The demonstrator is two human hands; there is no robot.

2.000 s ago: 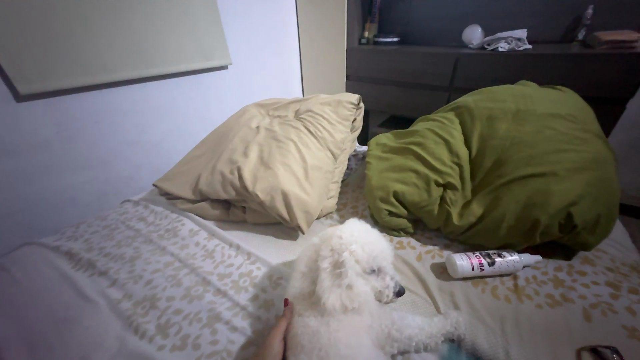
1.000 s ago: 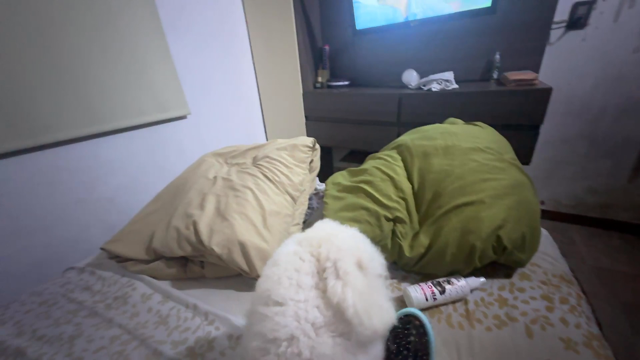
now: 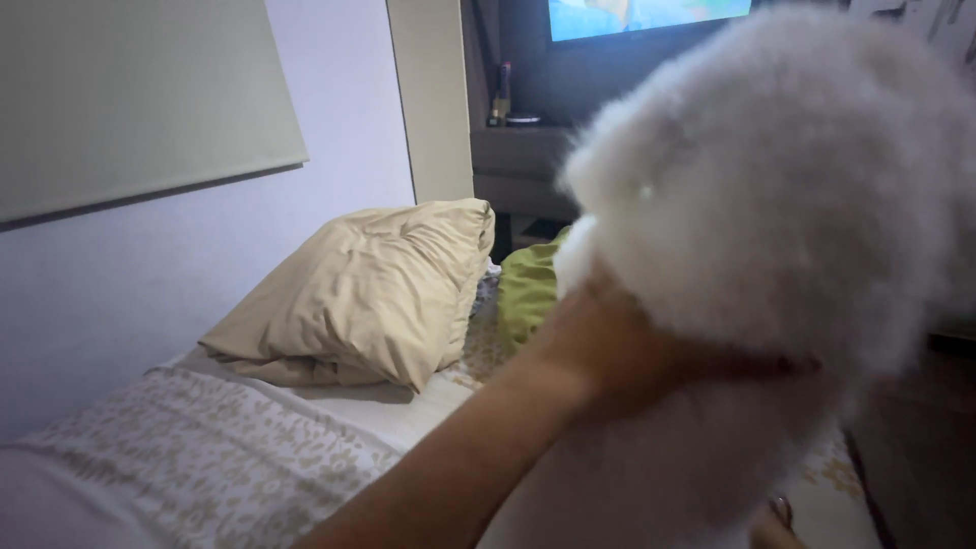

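A fluffy white dog (image 3: 770, 183) fills the right half of the view, blurred and close to the camera. From the lower left my left forearm reaches up, and my left hand (image 3: 648, 351) is pressed round the dog's neck below its head, the thumb lying across the fur. The far fingers are hidden behind the dog. Low at the right, partly behind the dog's body, a small piece of my right hand or wrist (image 3: 772, 530) shows at the bottom edge; its fingers, and whatever they may hold, are out of sight.
A beige pillow (image 3: 366, 297) lies on the bed with its floral sheet (image 3: 206, 450), beside the wall. Part of a green pillow or cushion (image 3: 526, 293) shows behind the dog. A dark cabinet (image 3: 518, 164) and a lit television (image 3: 648, 15) stand beyond the bed.
The dog has come up much closer to the camera and now hides most of the green cushion. My left hand is at its neck. The bottle and the brush seen earlier are out of sight.
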